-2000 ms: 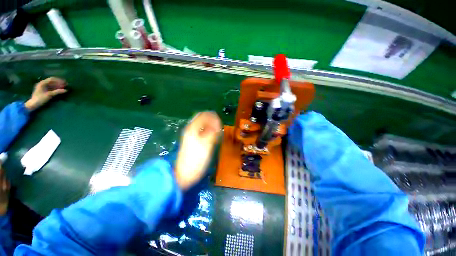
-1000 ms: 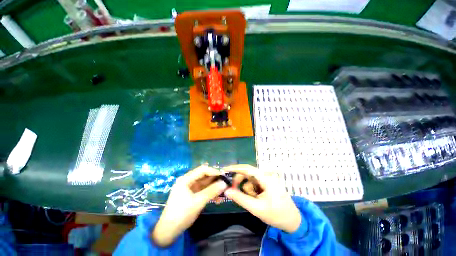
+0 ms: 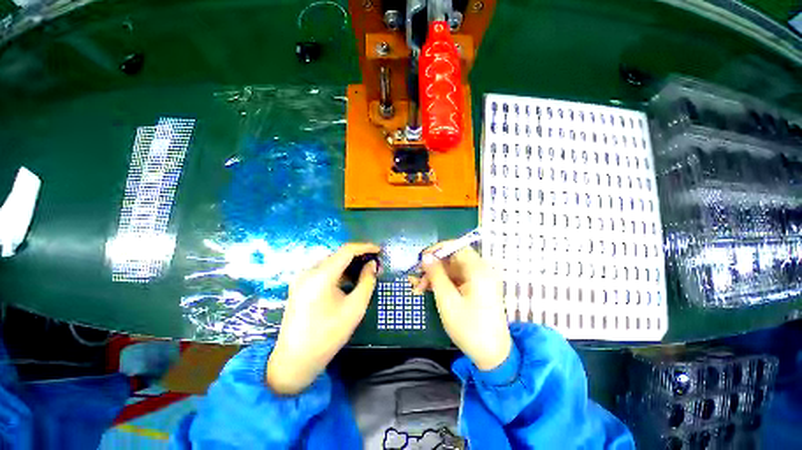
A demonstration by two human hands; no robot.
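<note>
My left hand [image 3: 324, 303] holds a small black plastic housing [image 3: 359, 271] between thumb and fingers, left of the adhesive dot sheet. My right hand [image 3: 464, 303] grips slim tweezers [image 3: 459, 244], their tip pointing down-left at the upper edge of the dot sheet [image 3: 401, 308]. The sheet is a small grid of pale squares lying on the mat. The toggle clamp press fixture [image 3: 362, 180] stands beyond my hands, its red handle [image 3: 441, 88] pointing down towards me. The black fixture nest [image 3: 411, 163] sits on its orange base.
A white parts board [image 3: 576, 220] with rows of dark marks lies right of the fixture. Clear blister trays [image 3: 730, 193] are at far right, more [image 3: 708, 400] below the bench edge. Blue film [image 3: 281, 193], a long white grid sheet [image 3: 151, 198] and a white bottle-like object [image 3: 19, 211] lie left.
My hands have moved apart from the housing they both held. My left hand keeps it, and my right hand now holds tweezers over the dot sheet. The view has tipped further down.
</note>
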